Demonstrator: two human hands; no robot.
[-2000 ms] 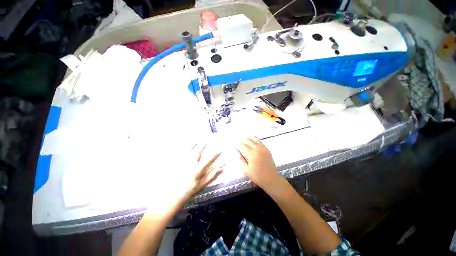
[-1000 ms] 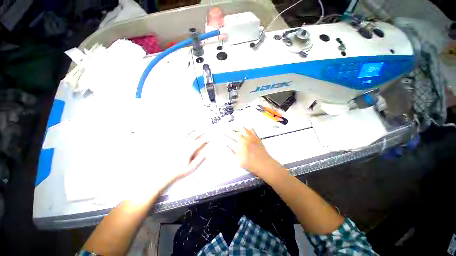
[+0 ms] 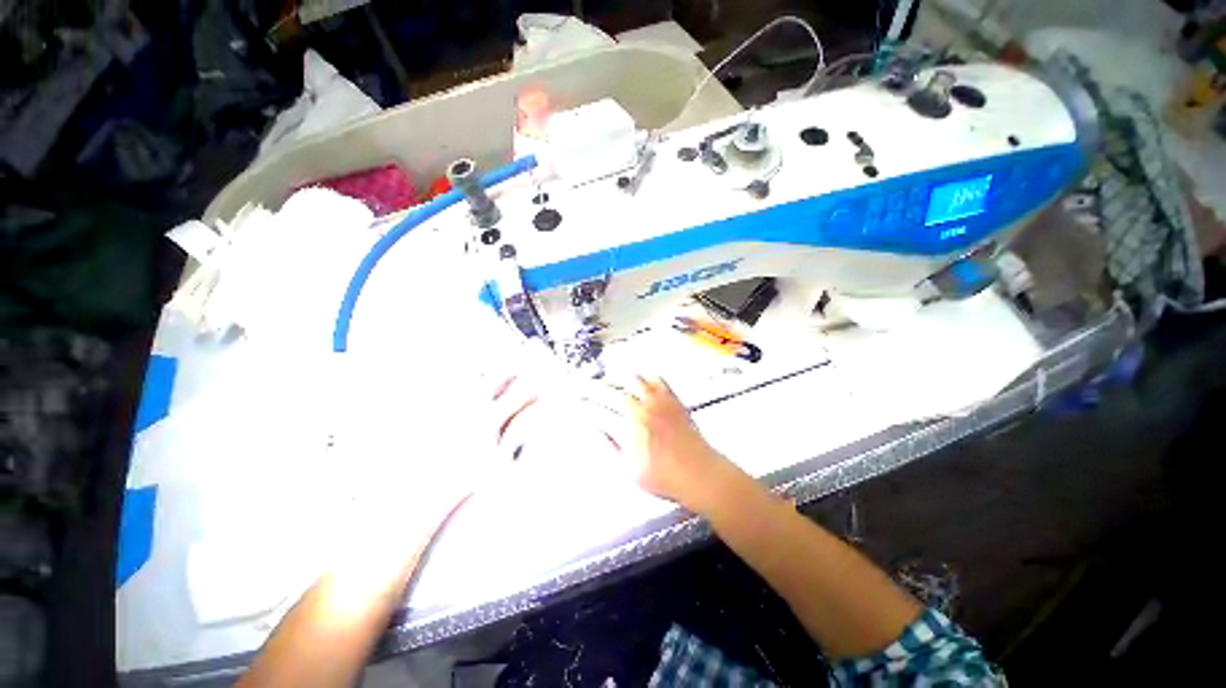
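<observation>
A white fabric piece lies between my hands, so overexposed that its edges blend into the table. My left hand is on its left side, fingers bent and partly washed out by glare. My right hand is on its right side, fingertips on the cloth just in front of the presser foot area. The exact finger grip is hard to see. The white and blue sewing machine stands behind my hands. Orange and black thread snips lie under its arm.
A pile of white pieces is at the back left, near a blue tube. A beige bin holds pink-red cloth. A folded white piece lies at the right end. A dark flat object is under the arm.
The camera view has shifted and tilted. My hands have moved closer to the presser foot, with the right fingertips now just in front of it. The snips remain under the arm.
</observation>
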